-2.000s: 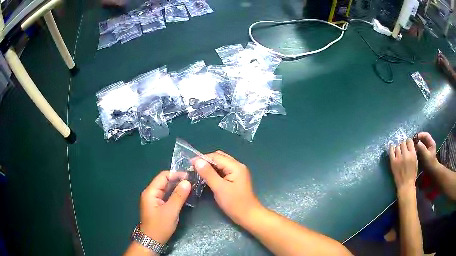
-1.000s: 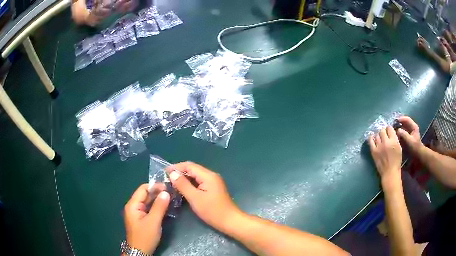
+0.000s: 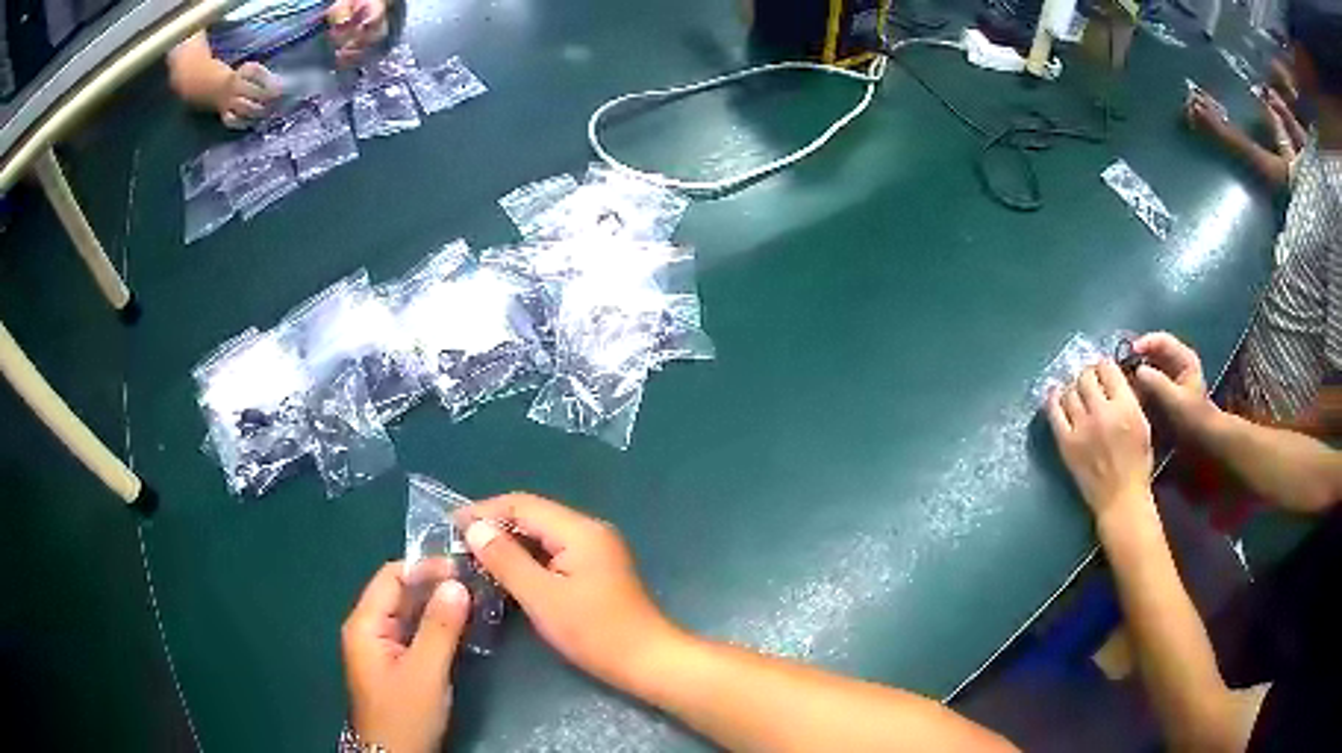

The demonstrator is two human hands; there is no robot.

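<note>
A small clear zip-lock bag (image 3: 430,515) with small dark parts inside is held between both hands, low and left of centre. My left hand (image 3: 405,655) pinches its lower left side between thumb and fingers. My right hand (image 3: 552,574) pinches its right edge near the mouth, and its fingers partly hide the bag. Just beyond lies an overlapping pile of filled bags (image 3: 456,331) with strong glare and dark contents.
A white cable loop (image 3: 721,187) and a black cable (image 3: 1013,162) lie beyond the pile. A person's hands (image 3: 1101,434) work on a bag at the right. Another person sits behind a row of bags (image 3: 324,136) at far left. Cream tube legs (image 3: 66,427) stand at left.
The view has shifted, so the bench things sit further left in the picture. My hands keep the same grip on the bag. The far-left person's hands have come into view and moved apart.
</note>
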